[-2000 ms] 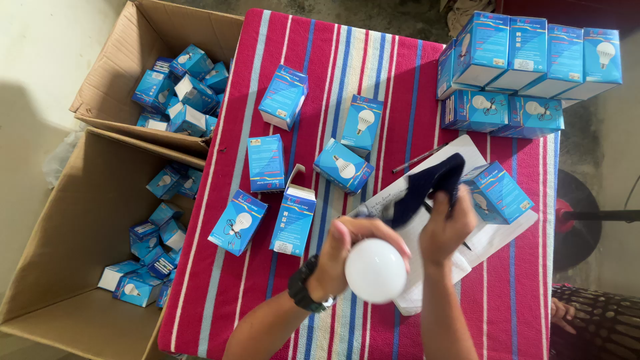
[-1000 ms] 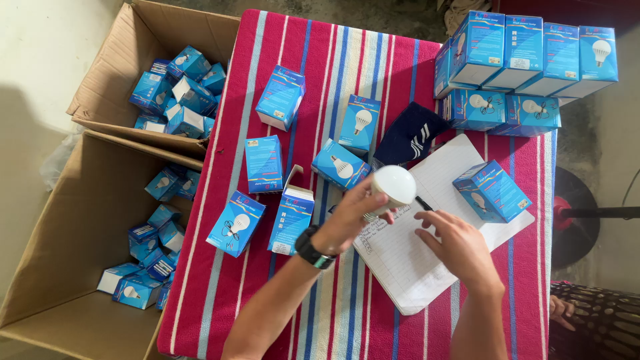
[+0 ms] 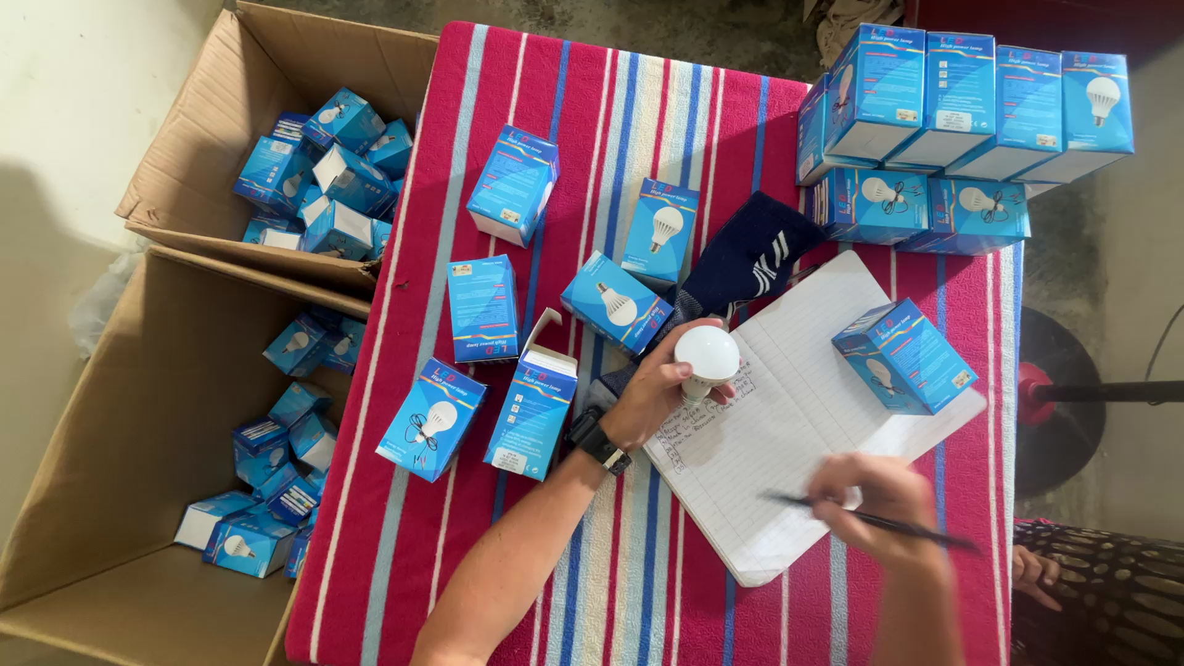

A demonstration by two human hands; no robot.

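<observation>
My left hand (image 3: pixel 661 384), with a black watch on the wrist, grips a white LED bulb (image 3: pixel 707 355) by its base, dome up, over the edge of an open lined notebook (image 3: pixel 740 490). Handwriting covers part of the page beside the bulb. My right hand (image 3: pixel 874 504), blurred, holds a dark pen (image 3: pixel 893 525) above the notebook's lower part. Past the left hand lies a dark blue sock (image 3: pixel 754 254) with white marks. A blue bulb box (image 3: pixel 902 359) rests on the notebook's right page. An open-flapped bulb box (image 3: pixel 535 412) stands left of my left hand.
Several blue bulb boxes (image 3: pixel 430 421) lie about the striped cloth (image 3: pixel 610 592). More are stacked (image 3: pixel 957 102) at the back right corner. Two cardboard cartons (image 3: pixel 83 444) holding bulb boxes stand left of the table. At the lower right another person's hand (image 3: pixel 1034 575) shows beside the table edge.
Two seconds ago the sock was in my right hand; it now lies on the table. The right hand has since taken up the pen. The bulb remains in my left hand.
</observation>
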